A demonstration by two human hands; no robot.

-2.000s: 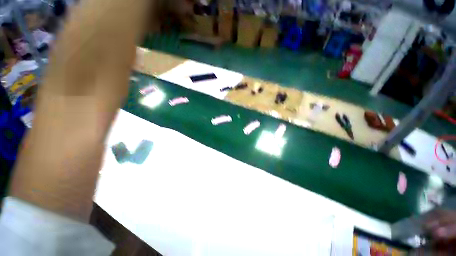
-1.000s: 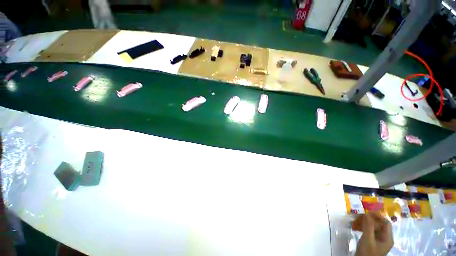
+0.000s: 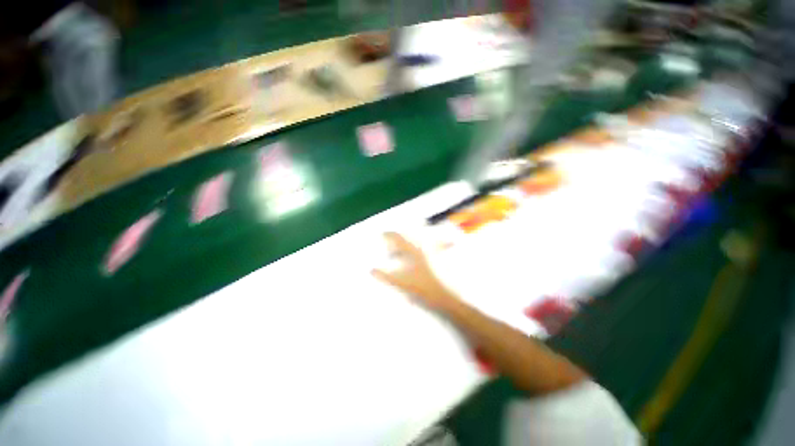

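My right hand reaches in from the lower right over the white bench. It is blurred, with thumb and forefinger apart, and no held thing can be made out between them. My left hand is out of the picture. Pink plastic parts lie spaced along the green conveyor belt beyond the bench, one near the middle and another further left.
Printed orange and yellow sheets under shiny film lie right of my hand. A blurred grey post rises by the belt. The far bench holds blurred dark tools. A person is at the upper left.
The view has swung to the right. My right hand has moved from beside the printed sheets to the white bench on their left. The grey-green blocks have left the view.
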